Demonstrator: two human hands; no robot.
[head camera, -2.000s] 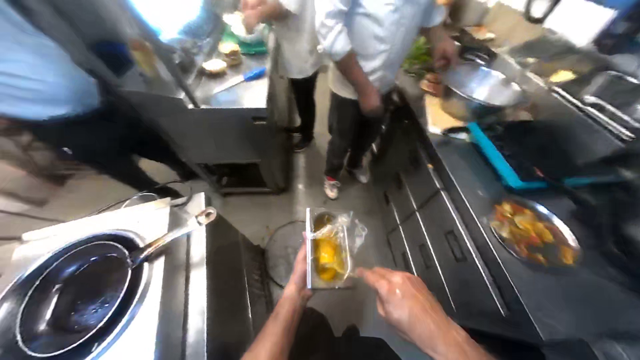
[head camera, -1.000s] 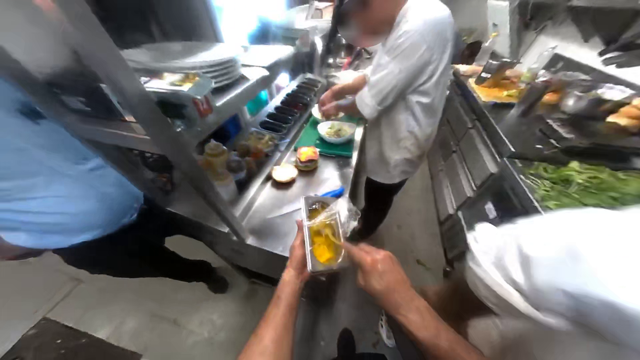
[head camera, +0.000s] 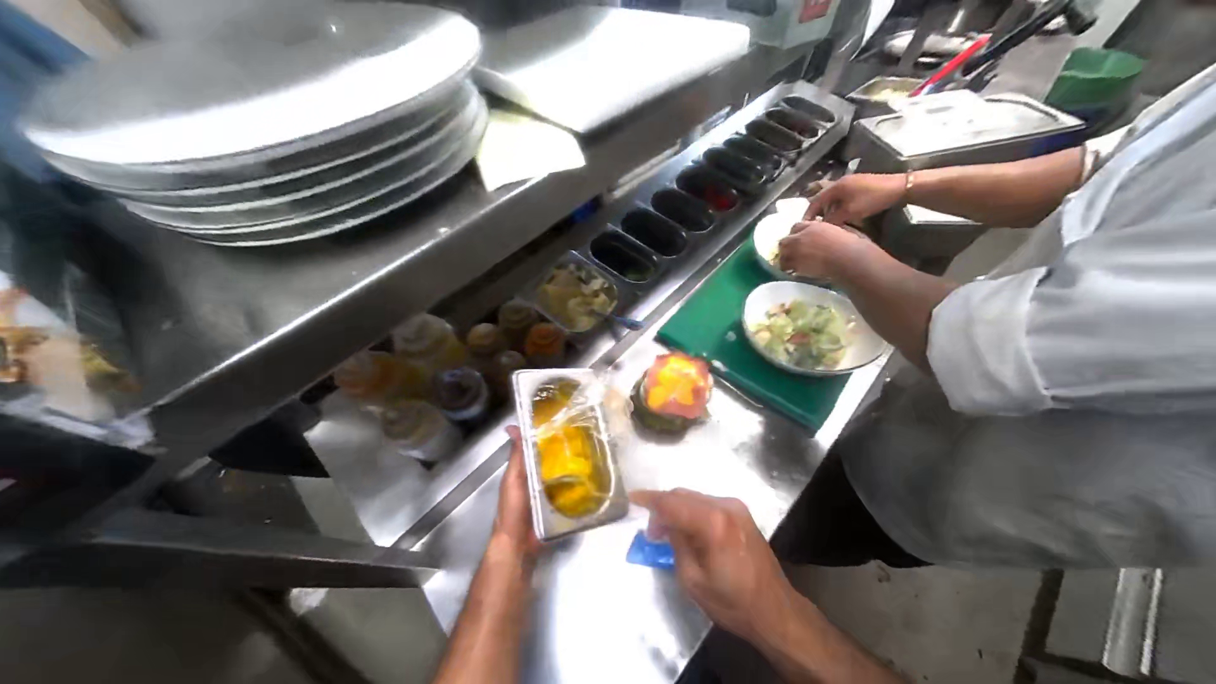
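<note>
My left hand holds a small steel food pan by its left side. Yellow food lies inside the pan, with clear plastic film over part of it. My right hand is at the pan's lower right corner, fingers curled and fingertips near its rim; whether it grips the film there I cannot tell. Beneath that hand, on the steel counter, a blue object partly shows. Just right of the pan sits a burger half with an orange and yellow topping.
A co-worker's hands work over a bowl beside a salad bowl on a green cutting board. Stacked white plates stand on the shelf at upper left. Below are squeeze bottles; oval steel inserts line the counter's back.
The view has moved from the aisle and stove up to the steel prep counter. Both my hands have come with the pan, which is now over the counter.
</note>
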